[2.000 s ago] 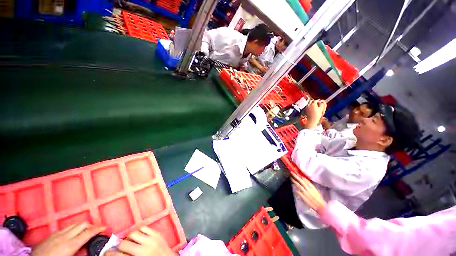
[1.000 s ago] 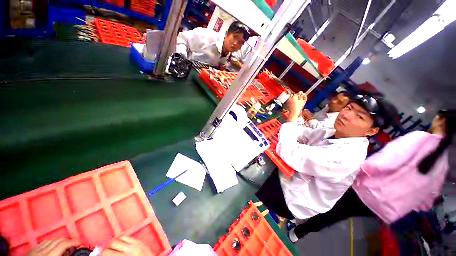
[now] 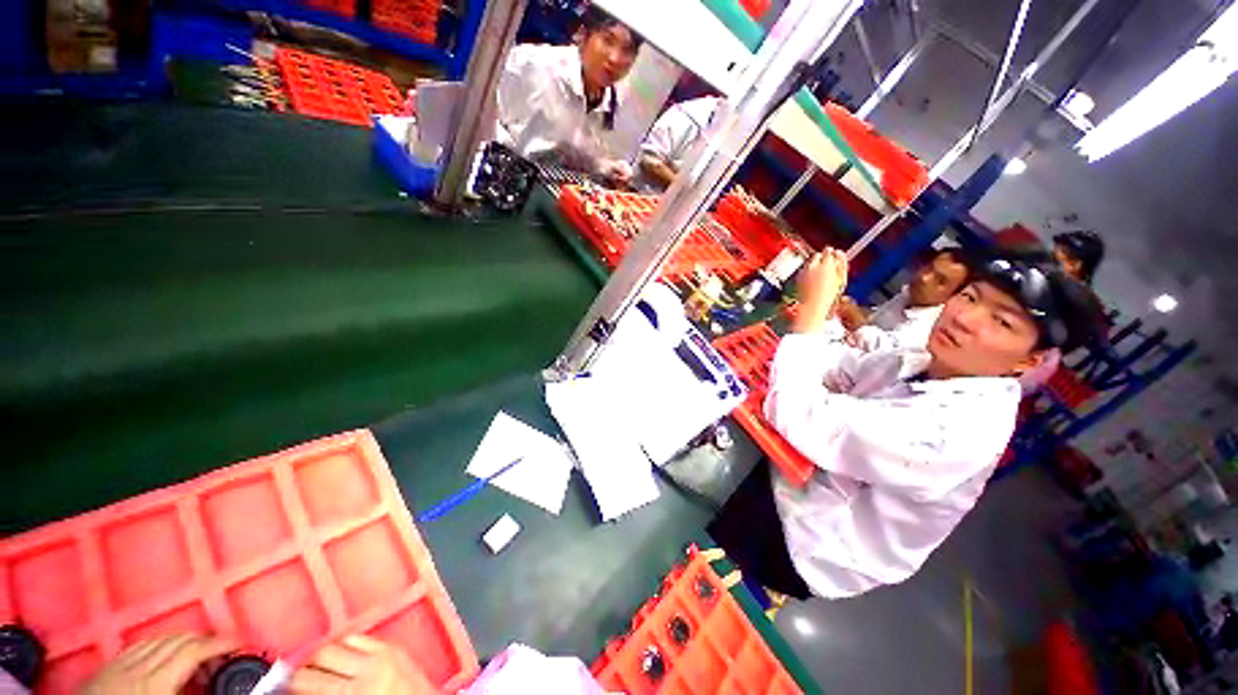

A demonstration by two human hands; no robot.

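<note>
My left hand (image 3: 156,667) is at the bottom edge, cut off, and holds a black round watch head (image 3: 240,673) over the orange-red compartment tray (image 3: 217,509). My right hand (image 3: 356,668) is just right of it, also cut off, with a small white wiping cloth (image 3: 276,678) pinched at its fingertips against the watch head. Another black round piece (image 3: 19,654) is at the lower left corner. The tray cells that show are empty.
A second red tray (image 3: 720,638) with dark pieces is at lower right. A blue pen (image 3: 469,492), paper slip (image 3: 527,459), white block (image 3: 501,532) and sheets (image 3: 604,455) lie near a metal post (image 3: 652,258). People in white coats sit beyond; the green belt (image 3: 272,299) runs left.
The person in pink at the right has gone from view. The view has shifted a little since the last frame. My hands remain together at the watch head.
</note>
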